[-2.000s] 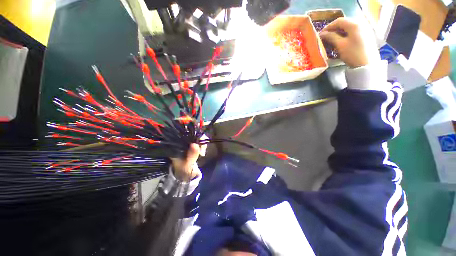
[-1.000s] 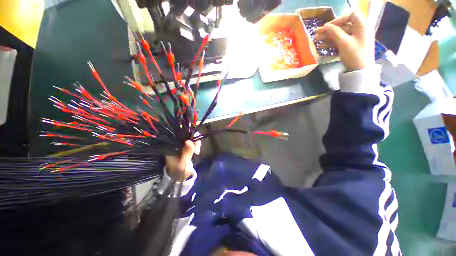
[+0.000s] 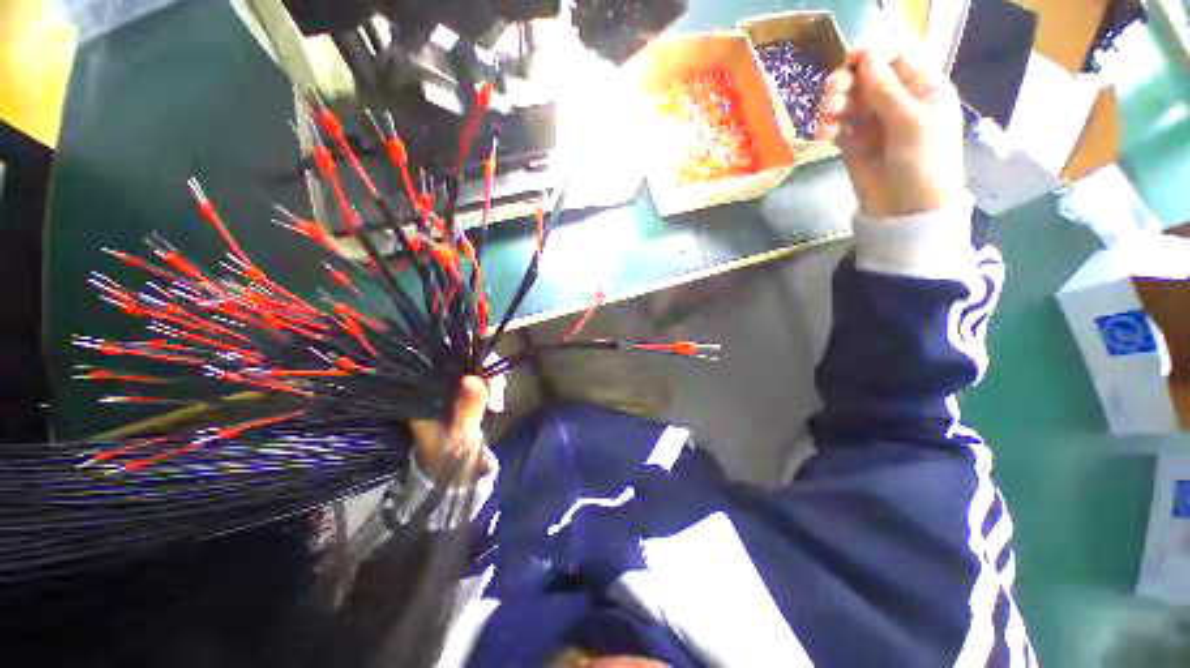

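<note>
My left hand (image 3: 454, 424) is closed around a thick bundle of black cables (image 3: 196, 489) above my lap. Their split ends fan up and left, with red wires, red sleeves (image 3: 324, 157) and silvery tips. One cable sticks out to the right, with a red sleeve (image 3: 685, 349) near its end. My right hand (image 3: 894, 144) is raised at the right edge of the carton of dark sleeves (image 3: 822, 33). Its thumb and fingertips are pinched together; whether a tiny piece is between them cannot be told. The carton of red sleeves (image 3: 718, 196) stands beside it.
A dark metal machine (image 3: 431, 65) on a pale base stands at the back of the green bench (image 3: 144, 157), beside bright glare. White cartons with blue logos (image 3: 1103, 346) lie at the right. A dark flat rectangle (image 3: 994, 59) is behind my right hand.
My right hand has come out of the carton of dark sleeves, with its fingers drawn together. My left hand still grips the bundle. The whole view has shifted slightly.
</note>
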